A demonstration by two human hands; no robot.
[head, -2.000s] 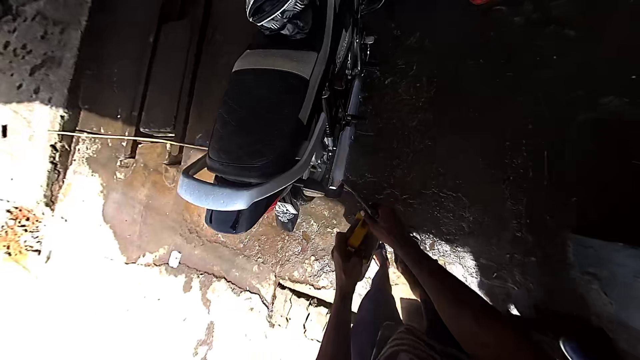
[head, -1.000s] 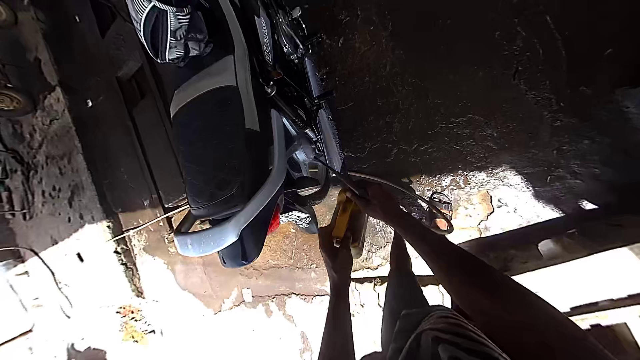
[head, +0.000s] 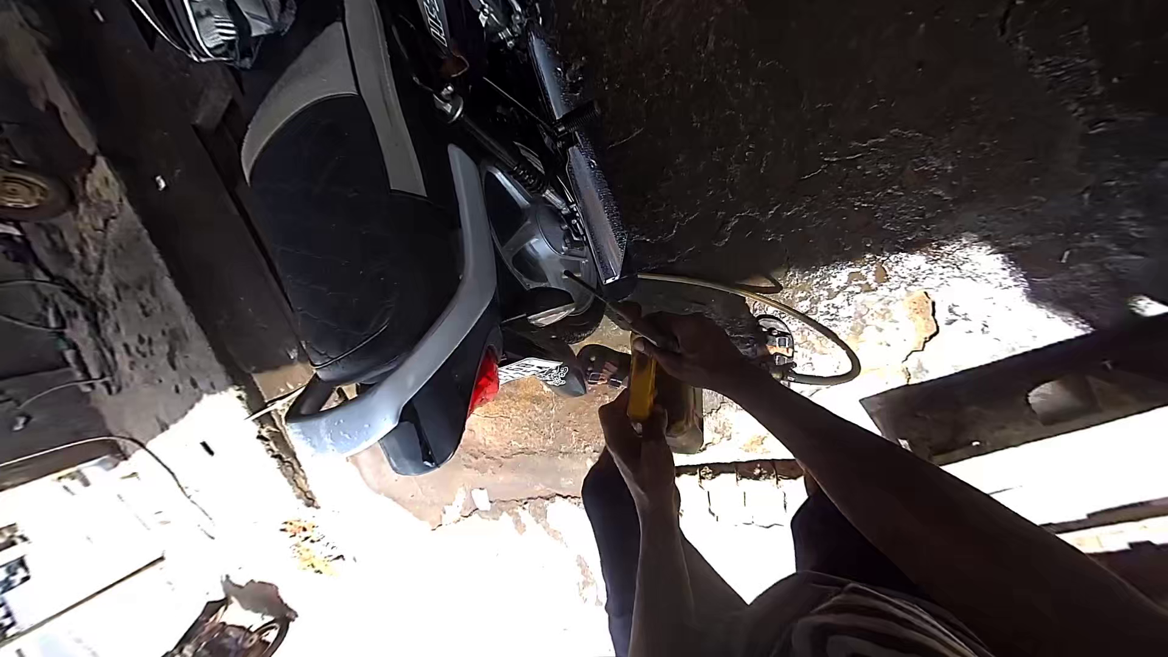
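Note:
My left hand [head: 634, 438] is closed around a narrow yellow object [head: 642, 381], whose exact kind I cannot tell. Just above it, my right hand [head: 689, 349] grips a thin dark rod [head: 589, 286] that points at the rear wheel [head: 538, 233] of a parked motorcycle. The motorcycle's black seat [head: 356, 228], grey grab rail [head: 374, 415], red tail light [head: 485, 381] and long silencer [head: 593, 196] lie up and left of my hands. A yellowish hose [head: 808, 319] curves on the right side of my right hand; where it joins is hidden.
My sandalled feet [head: 602, 363] [head: 777, 339] stand on rough ground behind the motorcycle. A long dark beam or ledge [head: 1031, 392] lies at the right. Part of another wheel [head: 27, 193] and thin cables [head: 119, 440] show at the left.
The view has shifted and come closer to the motorcycle's rear. The curved hose, not seen in the oldest frame, shows beside my right hand. Both hands keep their hold.

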